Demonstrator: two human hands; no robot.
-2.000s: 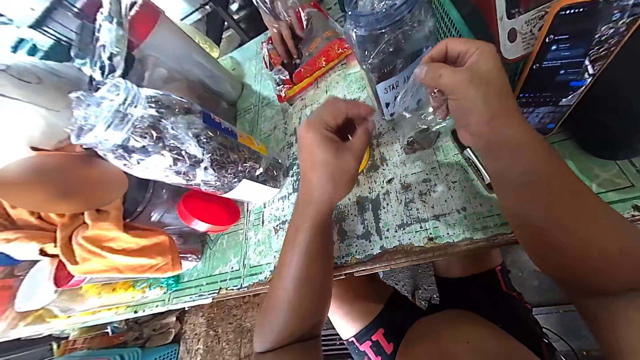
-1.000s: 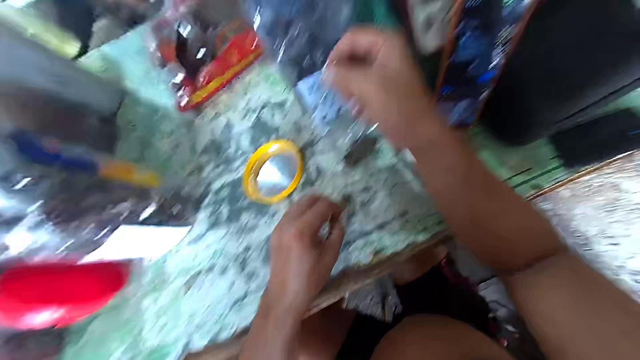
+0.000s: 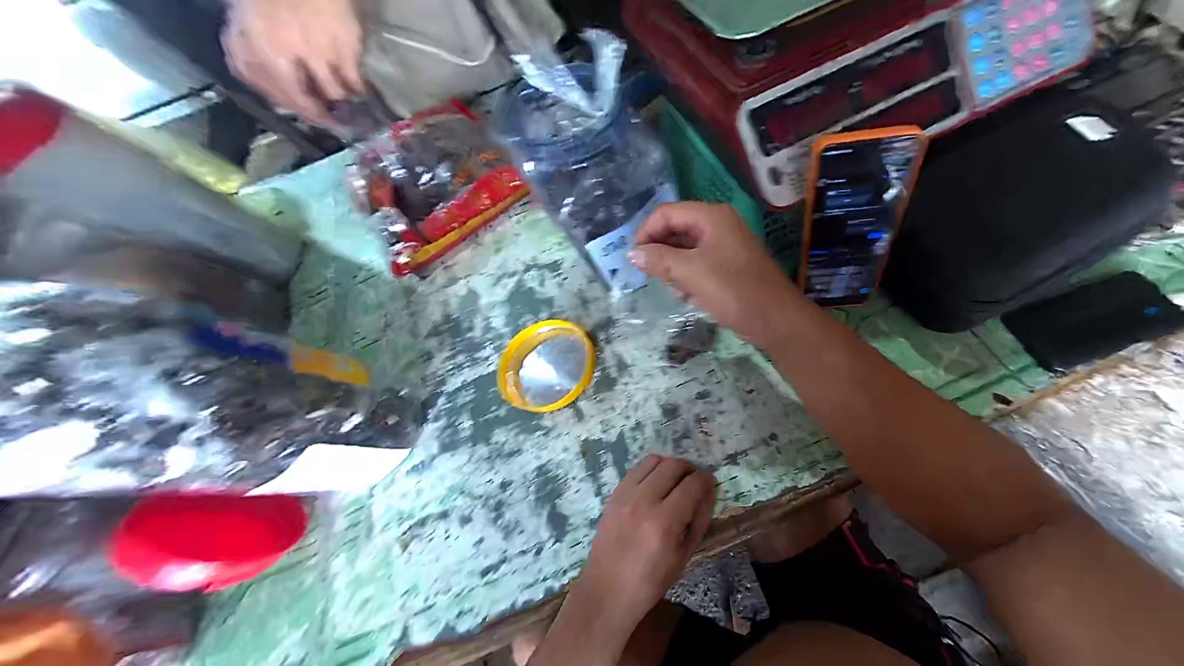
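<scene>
My left hand [image 3: 652, 518] rests at the table's near edge, its fingers curled; whether it holds anything is hidden. Thumb and forefinger of my right hand [image 3: 694, 250] are pinched on a clear plastic bag, which hangs just above the table with a small dark clump [image 3: 690, 339] at its bottom. Behind that hand stands a clear plastic jar [image 3: 601, 157] of dark packets with a written label. A yellow-rimmed round lid [image 3: 546, 365] lies on the worn green table [image 3: 481, 518], left of my right hand.
A red-and-clear packet [image 3: 444, 185] lies at the back, near another person's hand [image 3: 296, 55]. At right are a red digital scale [image 3: 851, 83], an orange-cased phone [image 3: 860, 217], a black case [image 3: 1017, 203] and a dark phone [image 3: 1091, 319]. Left are a large clear bag [image 3: 185, 398] and a red lid [image 3: 208, 541].
My left hand has moved down from beside the right one to the table's near edge, uncovering the yellow-rimmed lid. The other person's hand has come off the red packet. The view has swung right.
</scene>
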